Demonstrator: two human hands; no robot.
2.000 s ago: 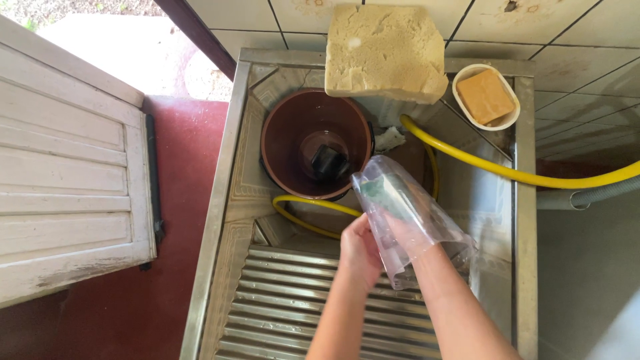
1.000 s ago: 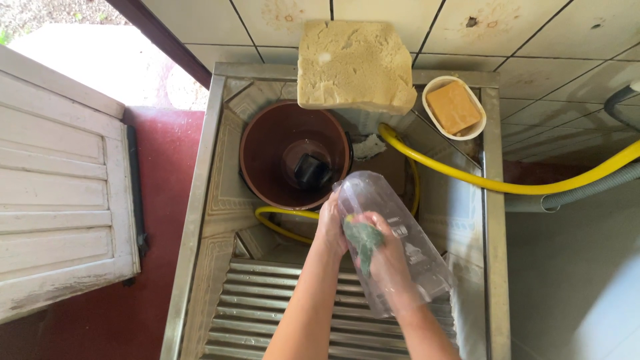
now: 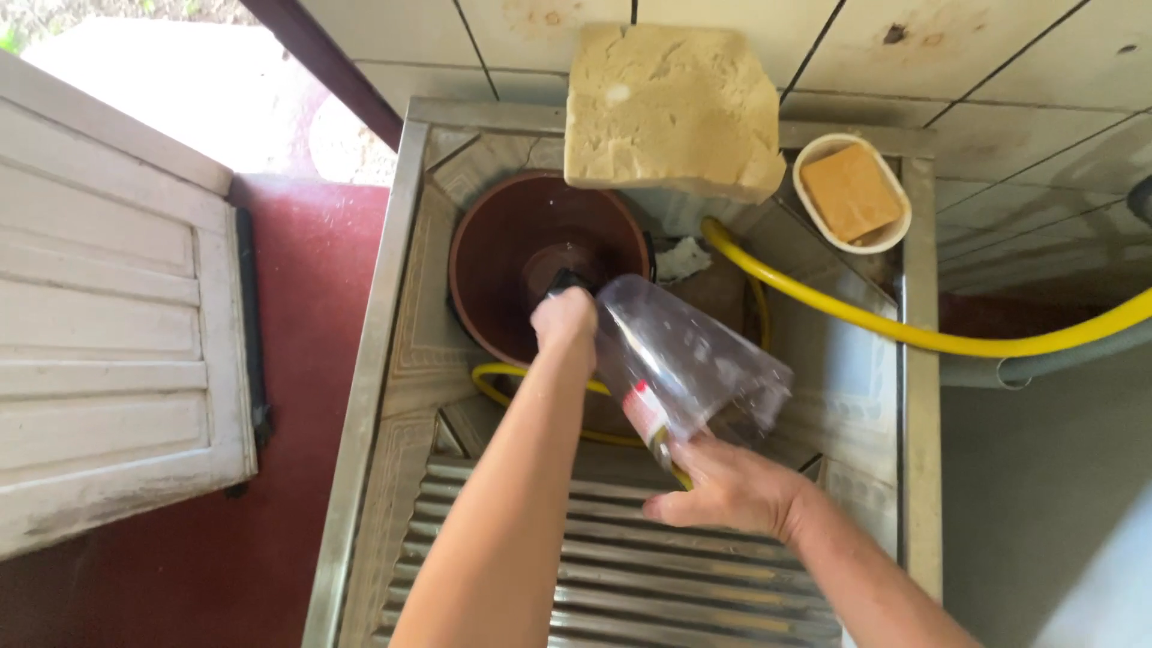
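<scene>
Over the brown plastic bucket (image 3: pixel 472 283) reaches my left hand (image 3: pixel 567 319), its fingers mostly hidden at a small black object (image 3: pixel 565 281); whether they grip it cannot be told. My right hand (image 3: pixel 729 481) holds a clear plastic container (image 3: pixel 688 346) near its wide, uneven end, thumb apart. The container is tilted beside the bucket, its narrower end close to my left hand, with a red and white patch low on its side. The green scrubber is not clearly visible.
A ribbed metal washboard (image 3: pixel 666 549) lies below my hands. A large pale yellow block (image 3: pixel 670 108) and a white dish (image 3: pixel 903 229) with an orange soap bar (image 3: pixel 850 191) sit at the back. A yellow hose (image 3: pixel 837 310) crosses rightwards. A white wooden door (image 3: pixel 99 333) stands left.
My left hand has left the container and moved up to the bucket. My right hand, earlier inside the container with a green scrubber, is now at its wide end.
</scene>
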